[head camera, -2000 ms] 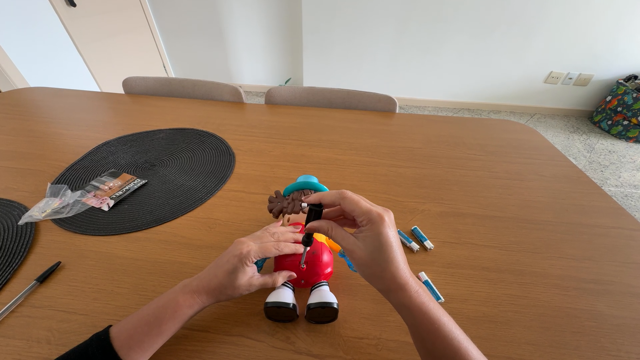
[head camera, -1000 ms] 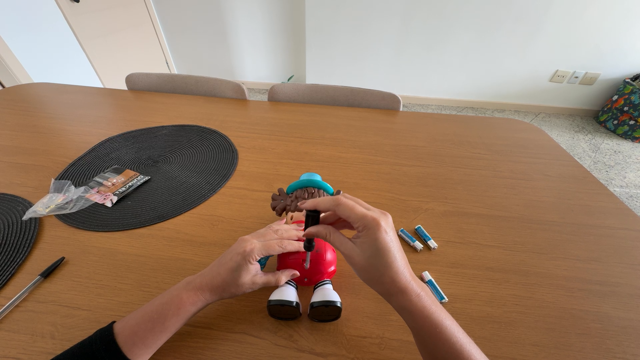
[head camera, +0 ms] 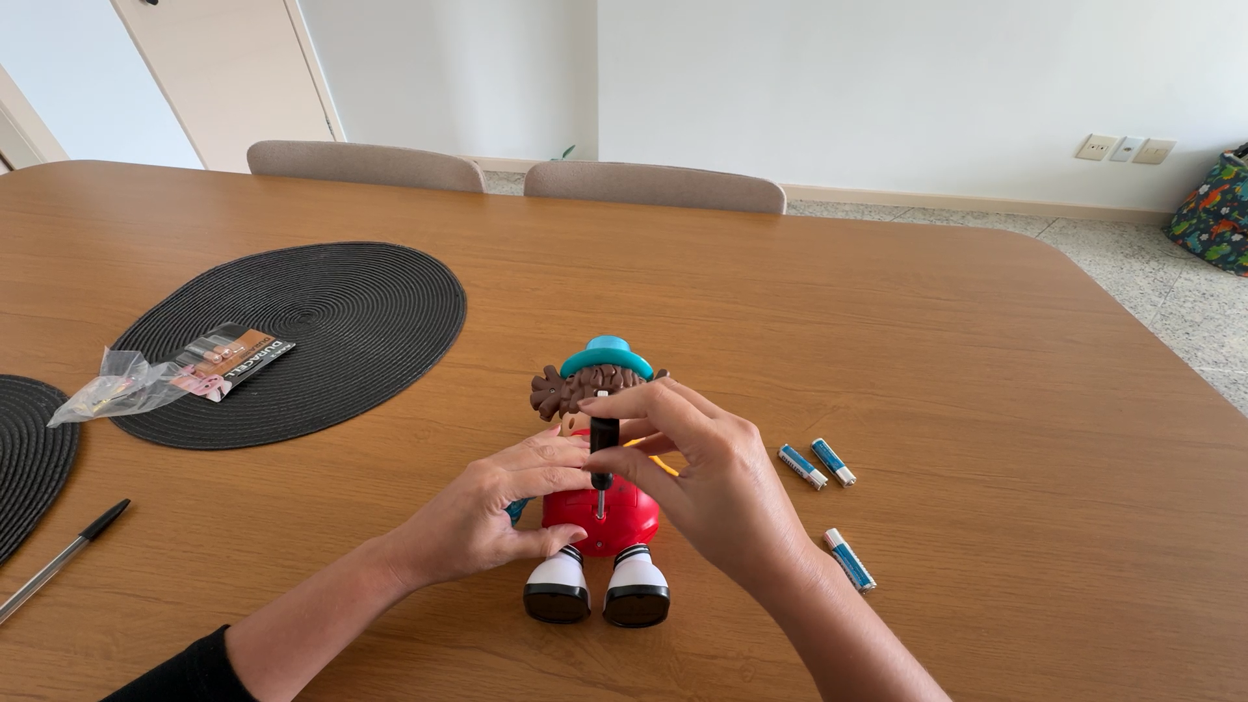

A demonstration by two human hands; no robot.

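Observation:
A plastic toy figure point(head camera: 624, 522) with a red body, brown curly hair, a teal hat and white shoes with black soles lies on the wooden table, its shoes toward me. My left hand point(head camera: 497, 502) grips the left side of the body, thumb low on the red part. Between the fingers of my right hand point(head camera: 682, 458) is a screwdriver with a black handle point(head camera: 604, 450), held nearly upright. Its metal shaft points down at the red body, where the tip meets or nearly meets the surface.
Three blue and white batteries point(head camera: 801, 467) lie right of the toy. A Duracell battery pack point(head camera: 234, 361) and a clear plastic bag point(head camera: 122, 390) rest on a round black placemat point(head camera: 390, 331). At left are a pen point(head camera: 63, 561) and another placemat point(head camera: 29, 448). Two chairs point(head camera: 653, 185) stand beyond the table.
My right hand's fingers have shifted on the screwdriver, which stands more upright than two seconds ago. My left hand stays on the toy.

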